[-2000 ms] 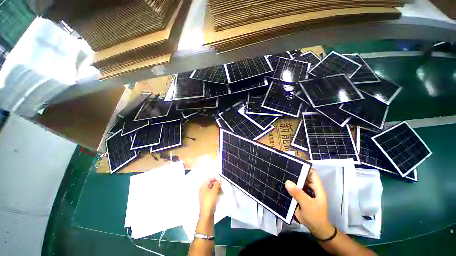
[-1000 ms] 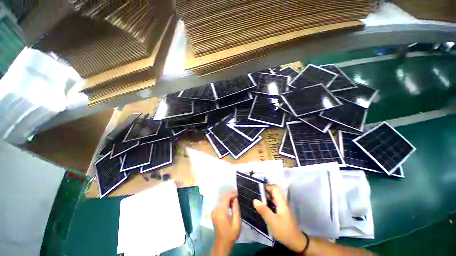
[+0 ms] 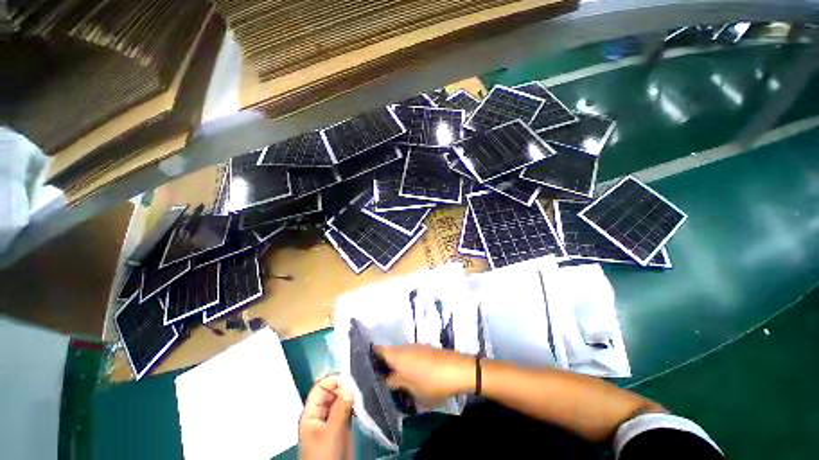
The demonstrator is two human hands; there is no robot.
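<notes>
A dark solar panel [image 3: 372,382] is tilted nearly on edge at the lower middle, partly against a white bag [image 3: 356,310]. My right hand [image 3: 422,373] holds the panel from its right side. My left hand [image 3: 327,406] is at the panel's left, its fingers pinching the edge of the white bag. How far the panel is inside the bag cannot be told. Bagged panels [image 3: 516,314] lie overlapped to the right of my hands. A flat pile of empty white bags [image 3: 238,400] lies to the left.
Loose solar panels [image 3: 377,235] are heaped behind my hands on a cardboard sheet [image 3: 310,292]. One panel [image 3: 633,220] lies at the heap's right end on the green bench [image 3: 709,269]. Stacked brown cardboard [image 3: 359,45] sits on the metal shelf [image 3: 296,126] above.
The panel has moved from above the bags down to a white bag and turned nearly on edge. My right arm now reaches across from the right. The camera view has shifted.
</notes>
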